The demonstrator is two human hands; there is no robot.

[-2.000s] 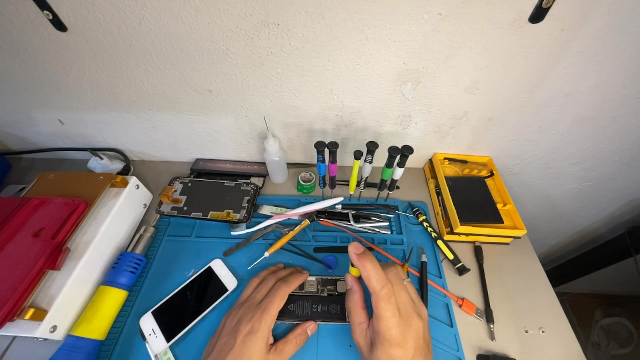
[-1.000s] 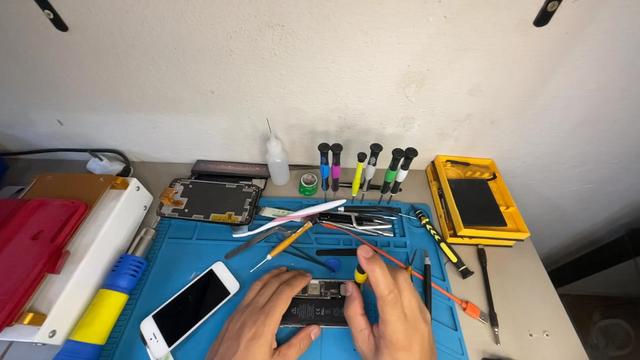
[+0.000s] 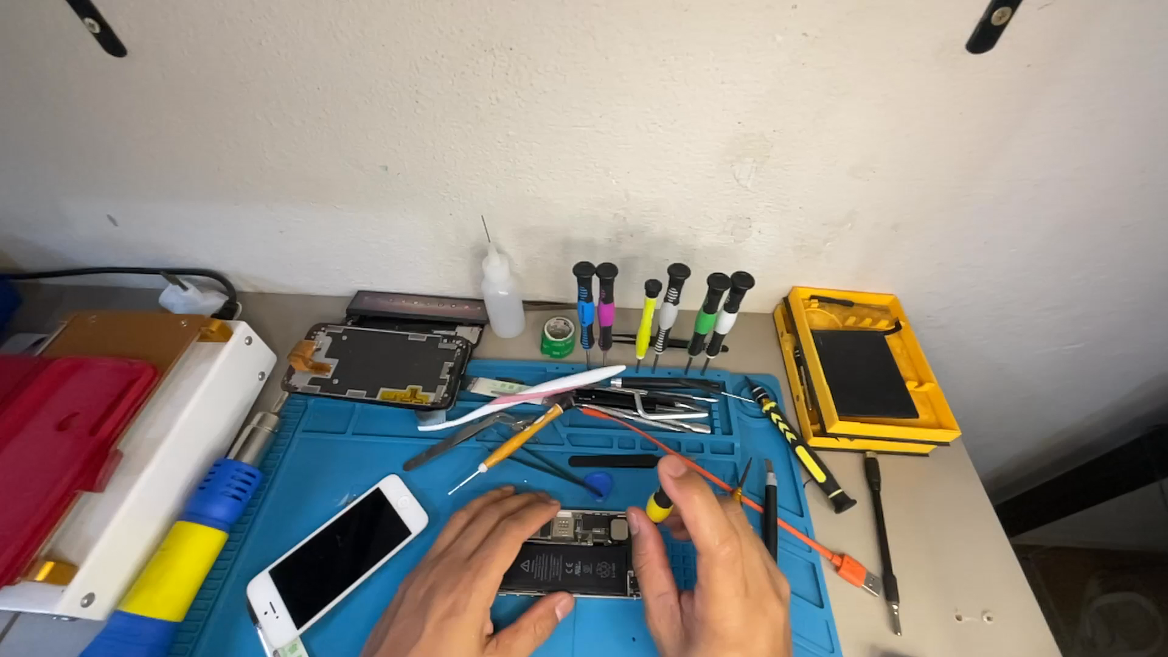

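Observation:
An opened smartphone body [image 3: 584, 558] lies on the blue silicone repair mat [image 3: 365, 438], its black battery facing up and its board along the far edge. My left hand [image 3: 470, 579] rests over its left end, fingers at the far side and thumb near the close edge. My right hand [image 3: 712, 566] is at the right end and holds a small screwdriver with a yellow and black handle [image 3: 659, 504] between thumb and index finger; its tip is hidden. A white smartphone [image 3: 336, 558] lies face up left of my left hand.
Beyond the phone body lie an orange-handled tool [image 3: 522, 436], a toothbrush [image 3: 525, 397] and tweezers [image 3: 453, 442]. Several screwdrivers [image 3: 646, 319] stand near the wall by a needle bottle [image 3: 502, 297]. A yellow box [image 3: 935, 415] sits right; a blue-yellow handled tool [image 3: 173, 566] lies left.
The yellow-and-black screwdriver, held upright over the phone body's right end earlier, is now slightly to the right of it in my right hand. My left hand stays on the phone body.

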